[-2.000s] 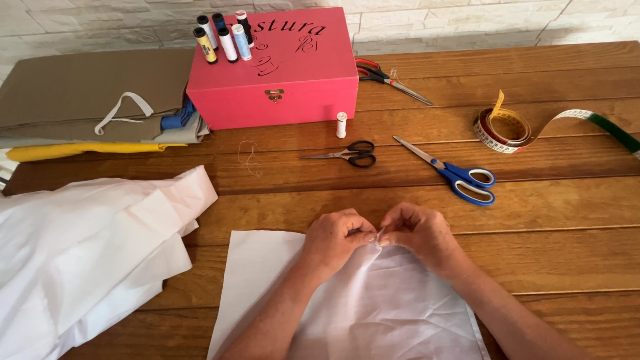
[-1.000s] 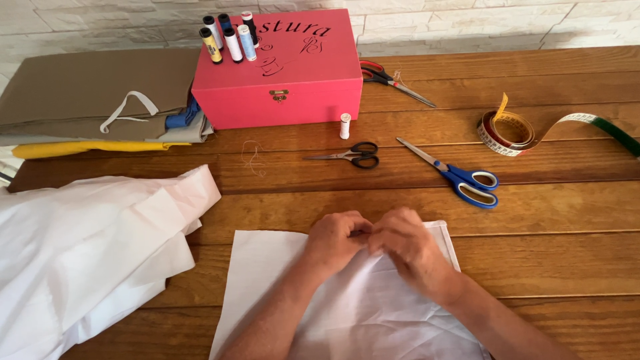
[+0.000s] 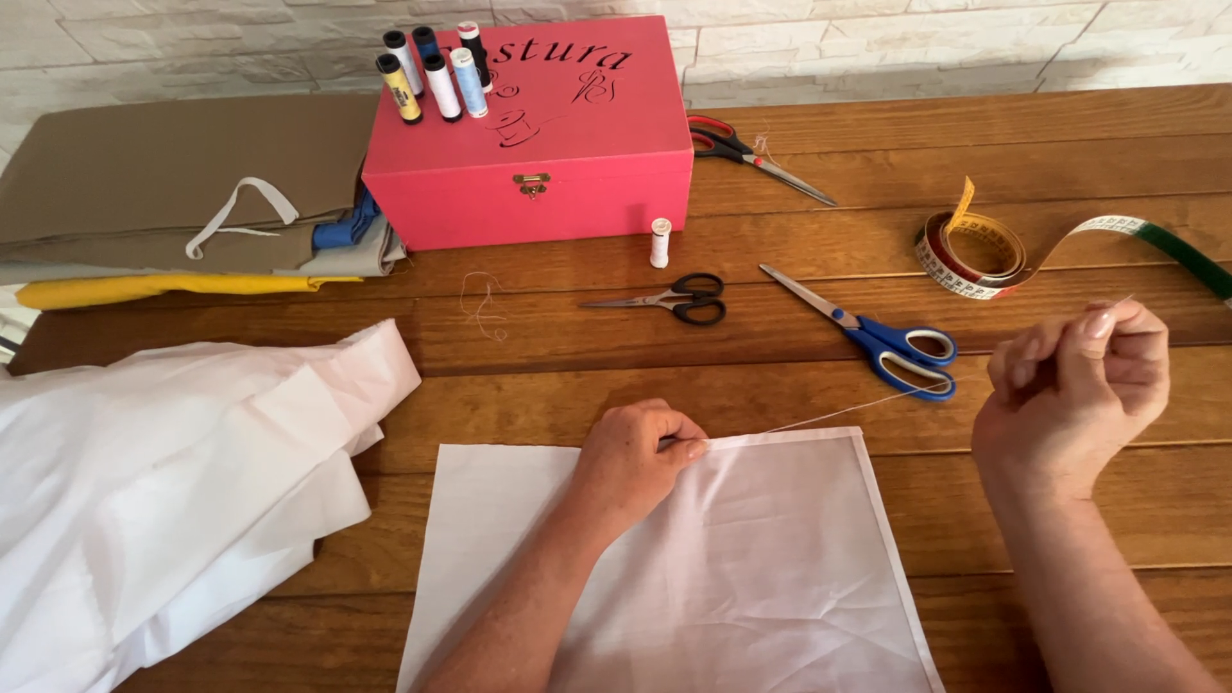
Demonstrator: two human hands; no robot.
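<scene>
A white fabric piece (image 3: 770, 539) with folded edges lies at the lower middle. My left hand (image 3: 640, 452) pinches its top edge between thumb and fingers. Out to the right, my right hand (image 3: 1078, 385) is raised above the table, thumb and forefinger closed on a thin sewing needle (image 3: 1126, 298). A white thread (image 3: 828, 417) runs taut from the fabric's top edge towards my right hand, passing over the handle of the blue-handled scissors (image 3: 866, 337). Beyond my left hand lie small black-handled scissors (image 3: 664, 300), with a white thread spool (image 3: 659, 243) standing behind them.
A pink wooden box (image 3: 539, 192) at the back carries several thread spools (image 3: 440, 87). Red-and-black scissors (image 3: 751, 156) lie beside it. A coiled measuring tape (image 3: 972, 255) is at the right. Crumpled white fabric (image 3: 173, 481) and folded brown cloth (image 3: 183, 173) occupy the left; loose thread (image 3: 481, 308) lies between.
My right hand has moved from beside my left hand at the fabric's edge out to the right and up, and the thread now shows stretched. My left hand stays at the edge.
</scene>
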